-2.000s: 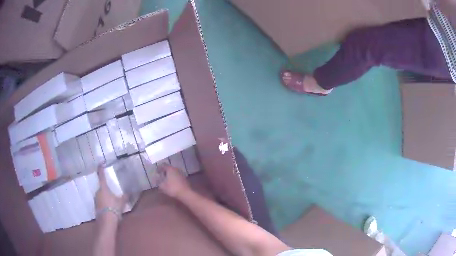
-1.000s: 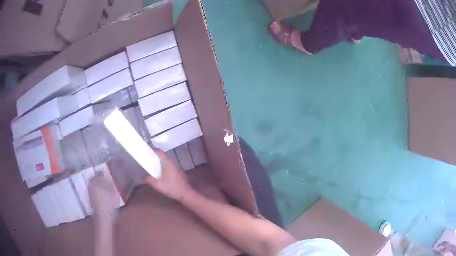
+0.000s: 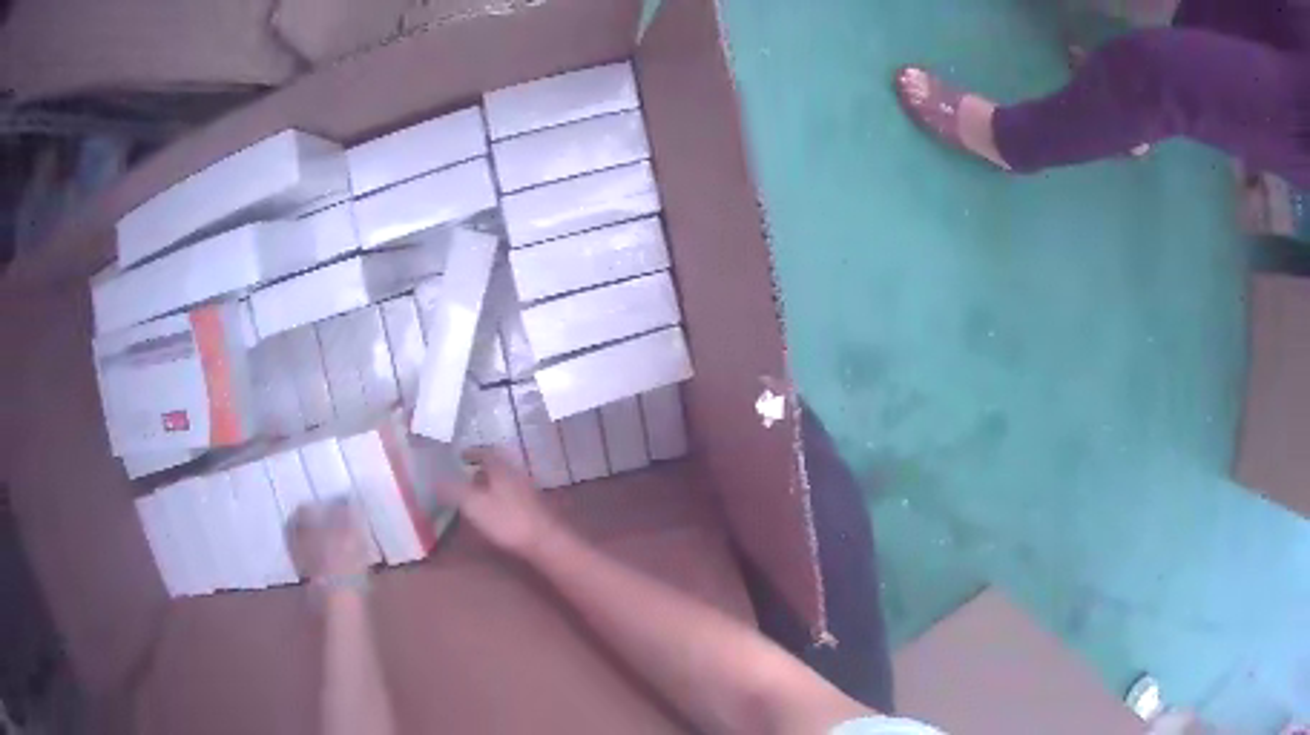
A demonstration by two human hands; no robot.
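Note:
A brown open carton holds rows of white slim boxes. One slim box lies loose and slanted on top of the middle rows. My left hand, blurred, rests on the front row of upright boxes; its finger pose is unclear. My right hand is at the right end of that row, beside a box with a red edge; whether it grips anything is unclear. A larger box with an orange band lies face up at the left of the carton.
Another person's purple-clad leg and sandalled foot are at upper right on the green floor. Brown cartons stand at the right edge and lower right. The carton's right wall stands between my right arm and the floor.
The slim box that my right hand held now lies loose on the rows, and that hand is lower beside the front row. My left hand has shifted left along the row. The view has shifted.

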